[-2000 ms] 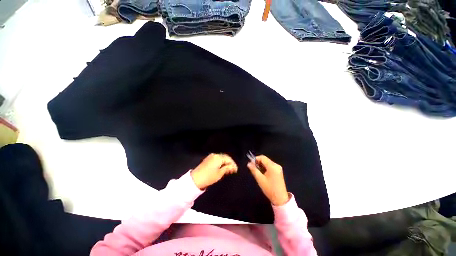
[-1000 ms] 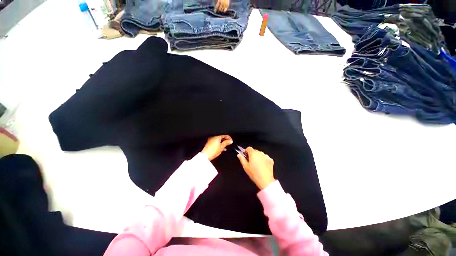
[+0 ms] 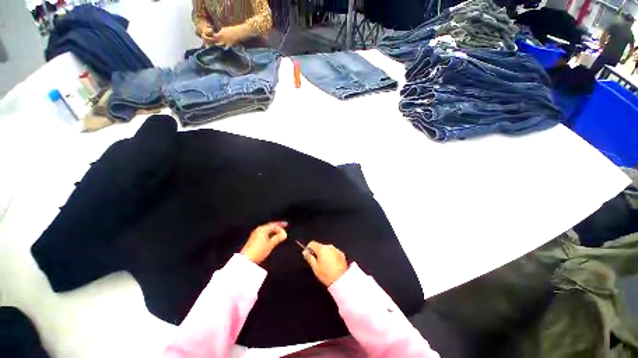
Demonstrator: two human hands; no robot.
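Note:
A large black garment lies spread on the white table, with small bumps along its left edge and a dark grey patch at its right edge. My left hand is over the middle of the garment, thumb and fingertips pinched together; whether a thread is between them is too fine to see. My right hand is just right of it, closed around small thread snips. The blades point up-left towards my left fingertips, a small gap away. The snips' handles are hidden in my palm.
Folded jeans stand stacked at the far side, before a person's hands. An orange strip and more jeans lie beside them. A dark jeans pile is at far right. Olive garments hang below right; a blue bin stands beyond.
The view has tilted up and shifted right, showing the other person and blue bin. My hands moved from apart to close together over the garment; the snips stayed in my right hand.

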